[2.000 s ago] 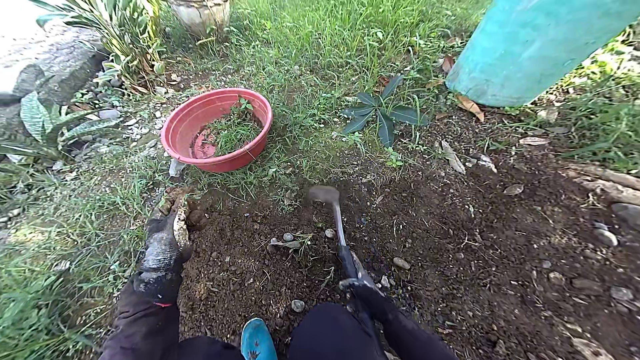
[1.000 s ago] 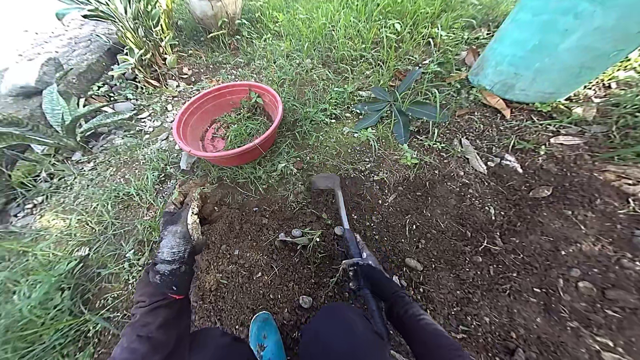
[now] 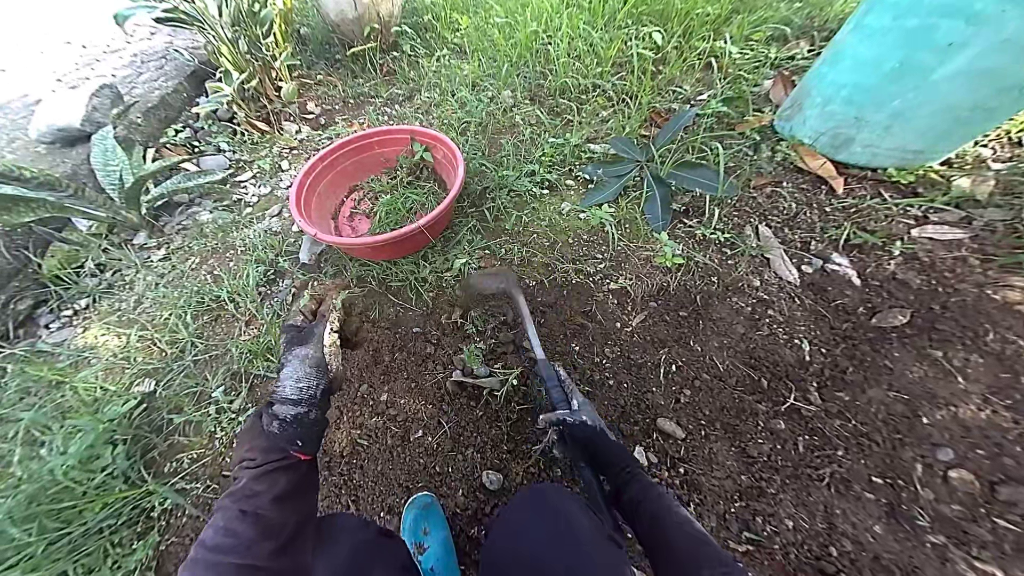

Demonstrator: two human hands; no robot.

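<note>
My right hand (image 3: 578, 406), in a dirty dark glove, grips the dark handle of a small hand hoe (image 3: 528, 324). The hoe's bent metal blade, somewhat blurred, is at the border of bare soil (image 3: 400, 424) and grass. My left hand (image 3: 306, 360), in a soiled glove, rests low at the left edge of the soil, beside a pale, curved object (image 3: 332, 332) that I cannot identify; whether the fingers hold it is unclear. Beyond both hands a red plastic basin (image 3: 384, 248) stands on the grass with pulled weeds (image 3: 404, 192) inside.
A teal container (image 3: 904, 88) stands at the upper right. A dark-leaved seedling (image 3: 644, 172) grows right of the basin. Rocks (image 3: 120, 88) and leafy plants (image 3: 132, 180) lie to the left. My blue boot (image 3: 430, 536) is at the bottom, near small stones (image 3: 492, 480).
Between the hands, a small green sprig now shows beside the stones on the soil. The left hand stays low at the soil's left edge, and the right hand keeps its grip on the hoe.
</note>
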